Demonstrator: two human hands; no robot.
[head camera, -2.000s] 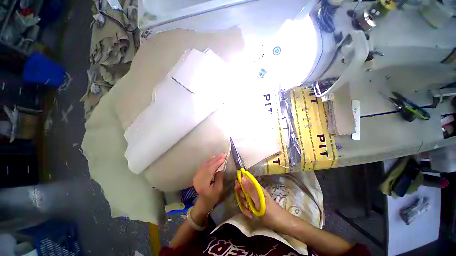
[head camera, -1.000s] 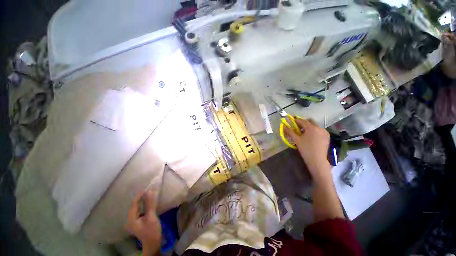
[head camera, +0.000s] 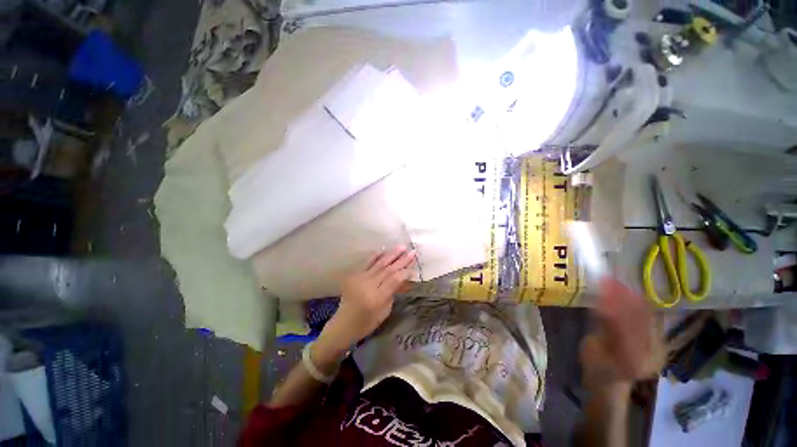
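Beige fabric panels (head camera: 323, 253) lie at the left of the machine bed, with a paler folded piece (head camera: 293, 179) on top that shows a short dark slit. My left hand (head camera: 380, 279) rests on the beige fabric's front corner, fingers together, with no tool in it. My right hand (head camera: 622, 327) is blurred, in front of the table edge right of the yellow tape. A blurred white strip (head camera: 590, 249) extends from its fingertips. The yellow-handled scissors (head camera: 675, 262) lie on the table, blades pointing back, out of my hands.
Green and black snips (head camera: 725, 225) lie right of the scissors. Yellow PIT tape (head camera: 549, 231) crosses the bed below the glaring lamp. A greenish underlayer (head camera: 201, 253) hangs over the left edge. A crumpled fabric heap (head camera: 232, 44) is at the back left.
The scissors have been let go onto the table. My right hand has moved back left, and the white strip is off its former spot. My left hand now lies flatter on the fabric corner.
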